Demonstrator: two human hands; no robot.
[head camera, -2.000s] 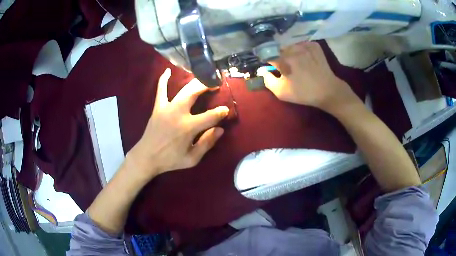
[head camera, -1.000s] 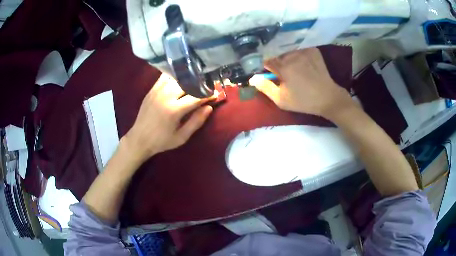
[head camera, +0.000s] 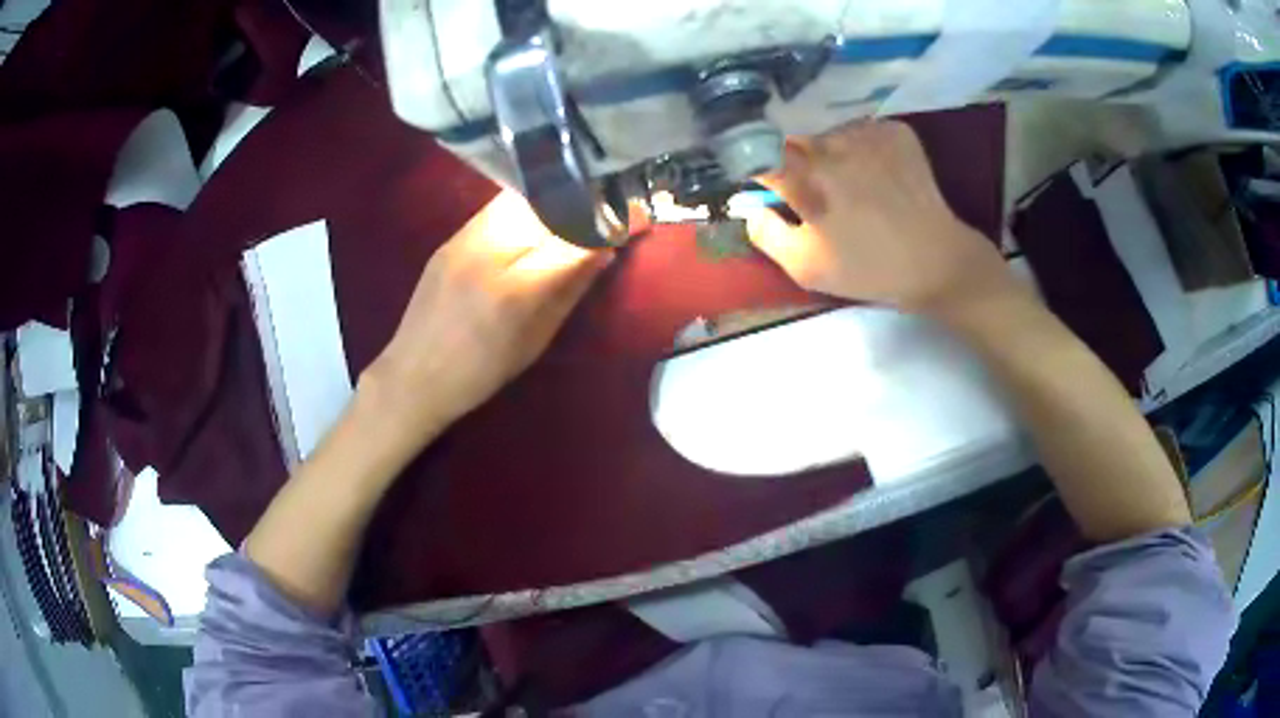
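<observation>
The maroon garment panel (head camera: 562, 449) lies on the machine table, its curved cut-out showing the white surface. Its front part is under the white sewing machine head (head camera: 632, 91), where the lamp glares at the needle. My left hand (head camera: 484, 316) is on the panel left of the needle, fingers together and fingertips gripping cloth beside the presser foot; the fingertips are partly lost in glare. My right hand (head camera: 877, 218) rests right of the needle with a small blue-handled tool (head camera: 765, 201) in its fingers, mostly hidden. The needle tip cannot be made out.
A white strip (head camera: 298, 337) lies on maroon cloth at left. Heaped maroon and white layers (head camera: 84, 183) fill the far left. Narrow maroon pieces (head camera: 1088, 274) lie right of the machine, near a brown cardboard edge. A blue basket (head camera: 421, 671) is below the table's front edge (head camera: 590, 582).
The panel and its cut-out have moved away from me, towards the machine. My left fingers were spread on the cloth and are now together near the needle. My right hand stays right of the needle.
</observation>
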